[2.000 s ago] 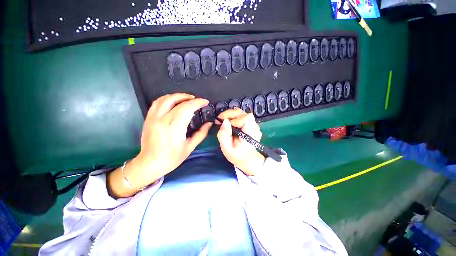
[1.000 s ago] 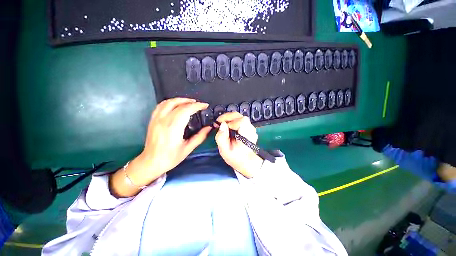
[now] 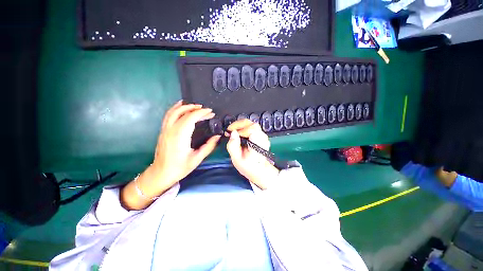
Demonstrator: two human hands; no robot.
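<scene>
The black housing tray (image 3: 254,98) holds two rows of glossy oval housings (image 3: 273,76). My right hand (image 3: 249,151) grips the dark tweezers (image 3: 259,150) with pale lettering like a pencil, tip at the left end of the near row. My left hand (image 3: 182,138) is at the tray's near left corner, thumb and fingers on either side of an oval housing (image 3: 215,125) there; whether it grips the housing is unclear. The tip and any part at it are too small to tell.
A black parts tray (image 3: 159,46) behind holds a heap of small white parts (image 3: 249,24). A blue-and-white packet (image 3: 370,32) with a pale-ended tool (image 3: 382,54) lies at the back right. A white machine (image 3: 450,24) stands beyond it. Another person's blue sleeve (image 3: 439,182) shows at right.
The view has shifted, so trays appear lower and further right. My hands stay at the near row's left end with the tweezers held. More of the other person's arm shows at right.
</scene>
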